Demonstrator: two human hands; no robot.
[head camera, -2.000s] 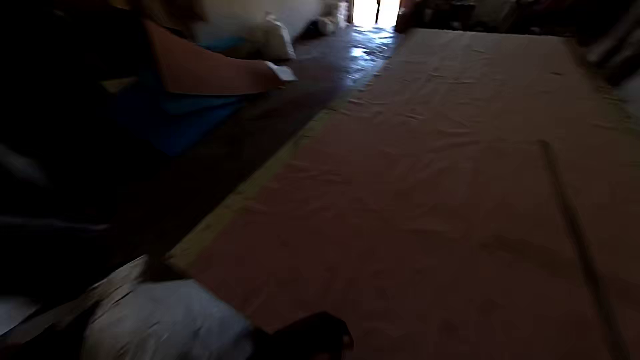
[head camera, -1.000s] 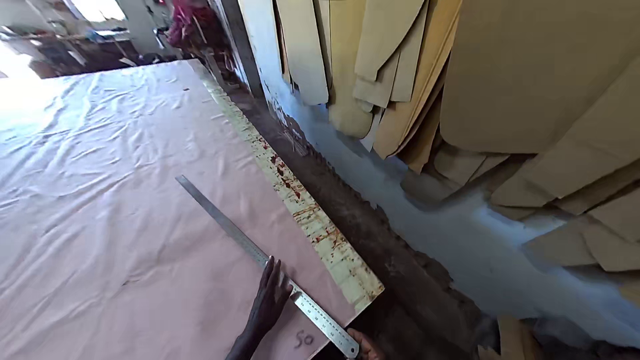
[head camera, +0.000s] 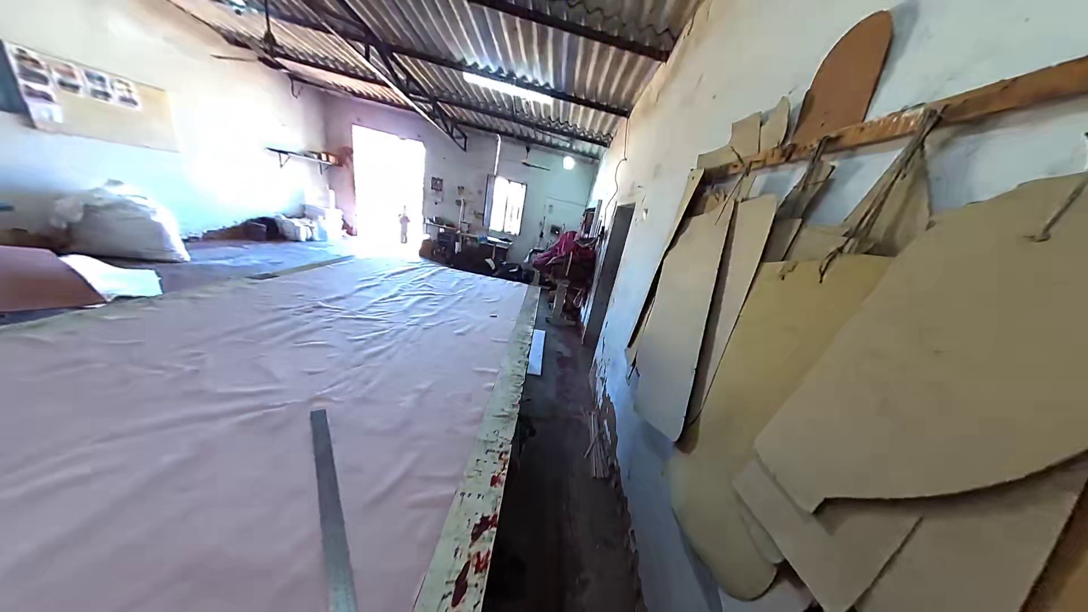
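Neither of my hands shows in the head view at this moment. A metal ruler (head camera: 331, 510) lies on pale pink fabric (head camera: 212, 425), and its near end runs out of the bottom of the view. The fabric is spread in wrinkled sheets over a long table, whose pale right edge (head camera: 473, 493) bears dark red stains. Whether a hand touches the ruler's near end is hidden below the frame.
Cardboard patterns (head camera: 926, 365) hang from a wooden rail (head camera: 986, 106) on the right wall. A narrow floor aisle (head camera: 561, 476) runs between wall and table. A large white sack (head camera: 123, 223) stands at the left. A small distant person (head camera: 404, 225) is by the bright doorway.
The view has swung up and left. Both hands, seen at the ruler one second ago, are out of the frame.
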